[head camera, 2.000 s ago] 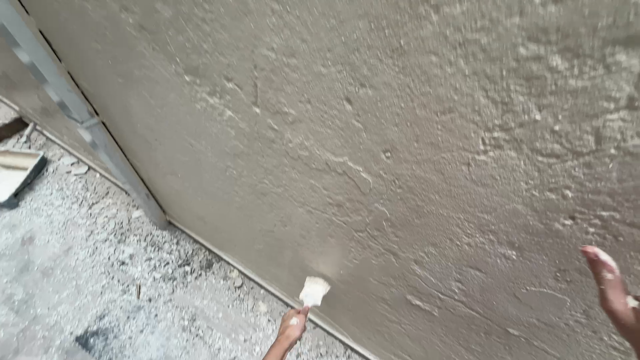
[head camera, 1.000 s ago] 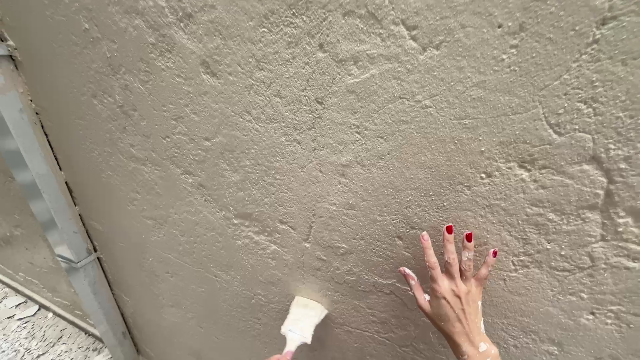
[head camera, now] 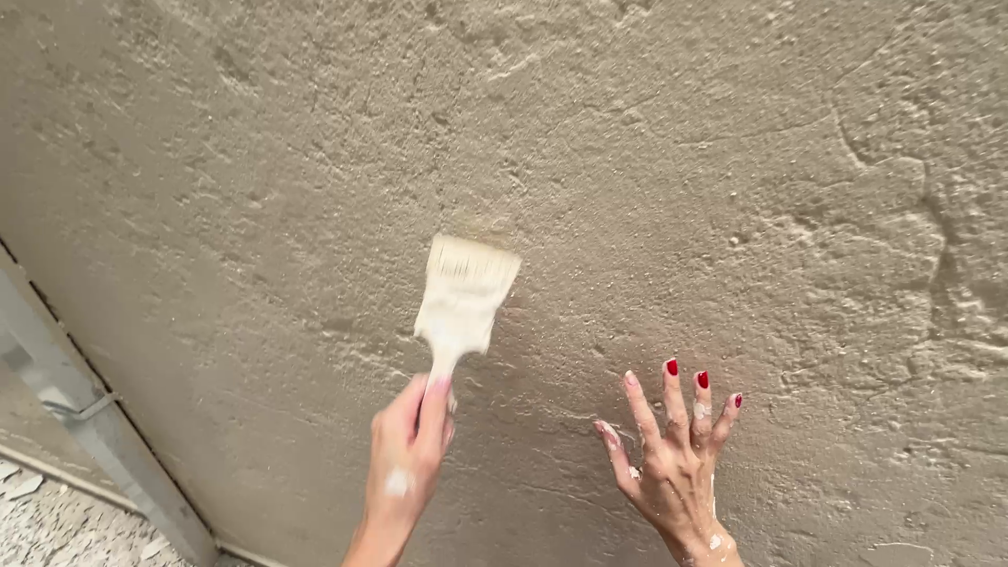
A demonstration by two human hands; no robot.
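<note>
A wide flat paintbrush point(head camera: 465, 299), its handle and ferrule coated in white paint, is gripped by the handle in my left hand point(head camera: 409, 449). Its bristles point up and lie at the surface of a rough beige plastered wall point(head camera: 630, 197). White paint marks the back of that hand. To the right, my right hand point(head camera: 677, 465) rests on the wall with its fingers spread and holds nothing. Red polish shows on several of its nails, and white paint spots its fingers and wrist.
A grey metal downpipe point(head camera: 87, 409) with a bracket runs along the wall at the lower left. Beyond it, pale rubble and flakes point(head camera: 47, 520) cover the ground. Cracks and ridges cross the wall at the right.
My left hand has moved up the wall with the brush. The right hand, off the wall at the right edge two seconds ago, now lies on it. The view has shifted.
</note>
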